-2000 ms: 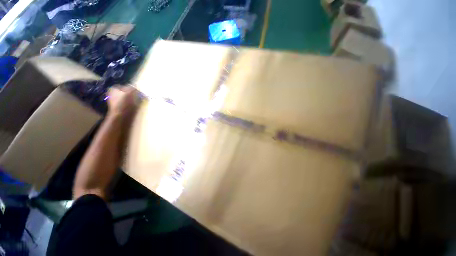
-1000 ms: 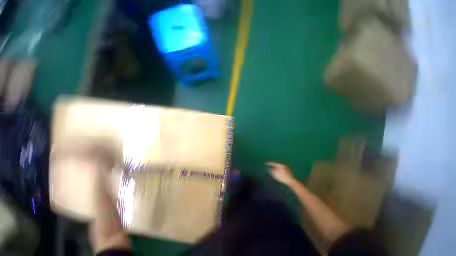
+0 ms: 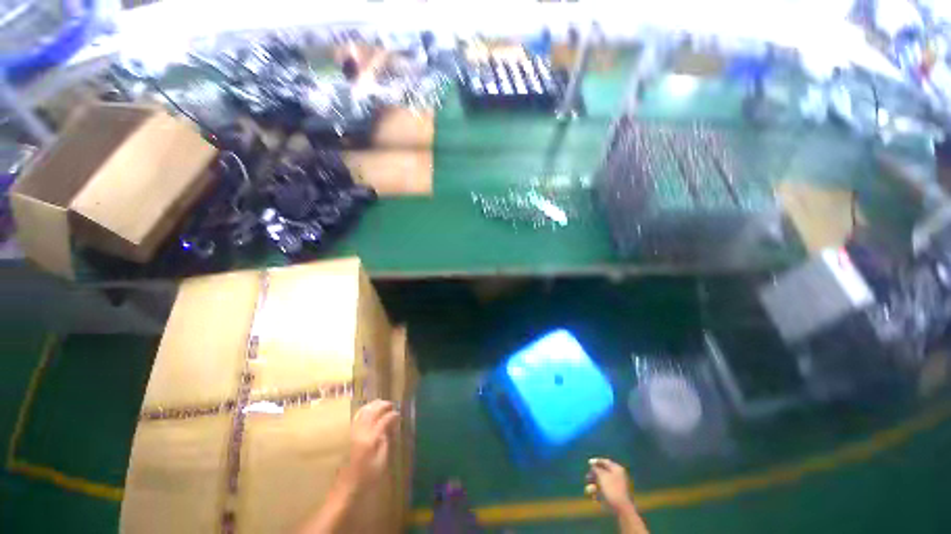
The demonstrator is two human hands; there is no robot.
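Note:
A large closed brown carton [image 3: 198,349], with crossing strips of tape and straps, stands at the left in front of the bench. My left hand [image 3: 373,438] is at the carton's right edge, with its fingers curled; I cannot tell whether it grips or only rests there. My right hand [image 3: 609,484] is in the air at the lower middle, below a blue stool [image 3: 558,386]. Its fingers are bent, and I cannot make out whether a small dark thing is between them.
The green bench [image 3: 438,235] runs across behind. It bears an open carton [image 3: 146,188], a heap of dark parts [image 3: 302,198], a brown sheet [image 3: 401,167] and a clear-wrapped block [image 3: 667,183]. A grey-white box [image 3: 817,297] is at the right. A yellow line [image 3: 720,495] crosses the floor.
The view has swung to face the bench. The large carton now stands upright at the left, and my left hand has moved from its face to its right edge. My right hand remains apart from it.

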